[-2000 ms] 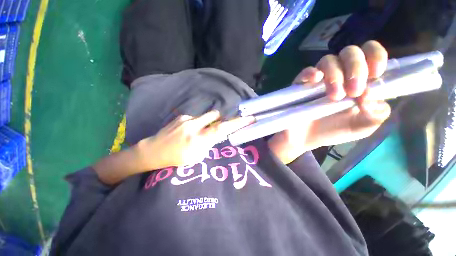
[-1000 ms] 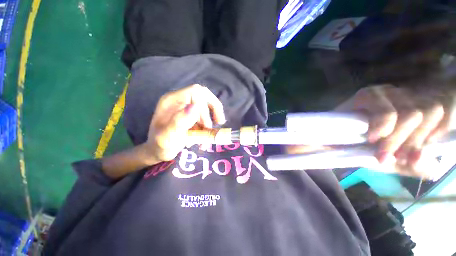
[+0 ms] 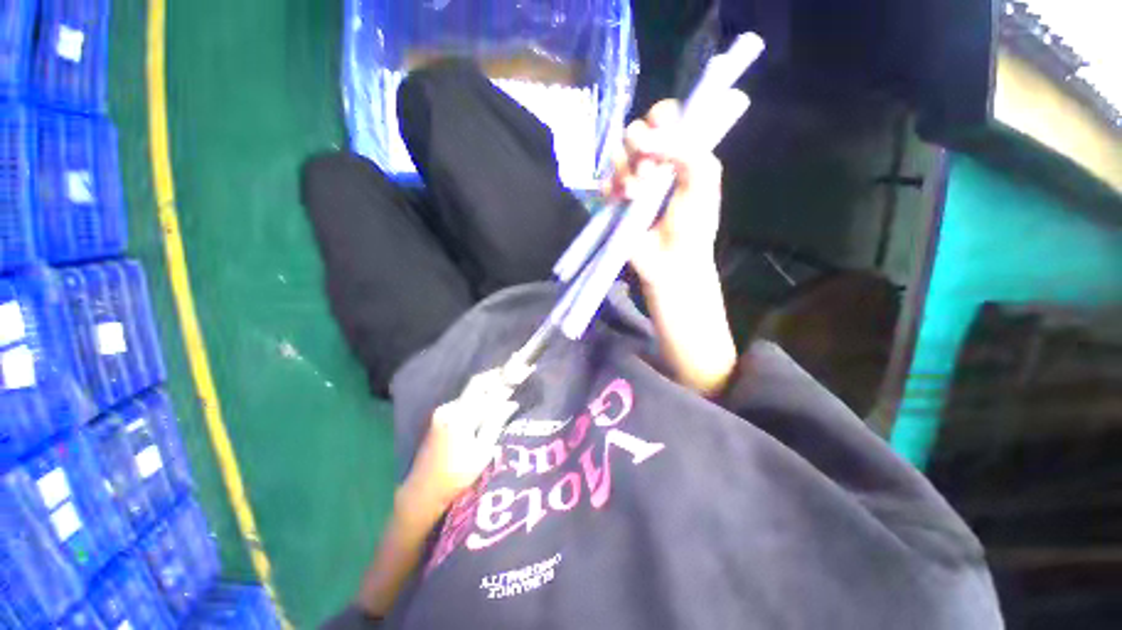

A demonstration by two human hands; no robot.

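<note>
My right hand [image 3: 664,172] is closed around several silver-white tubes [image 3: 609,265], held slanted over my lap with their lower ends toward my left hand. My left hand [image 3: 468,431] is closed on a slim hand tool [image 3: 519,367], its grip mostly hidden by the fingers. The tool's thin shiny rod points up toward the tubes' lower ends. Blur hides whether the rod is inside a tube.
A lined blue basket [image 3: 369,86] with bright tubes and a brown divider stands by my knees. Blue crates [image 3: 92,332] are stacked at the left beyond a yellow floor line [image 3: 185,283]. A teal-topped bench [image 3: 984,234] is at the right, with a dark-edged tray [image 3: 994,74].
The view has turned, showing the basket and more of the crates. The tubes have gone from nearly level to steeply slanted. The tool's rod now slants too. Both hands keep their holds.
</note>
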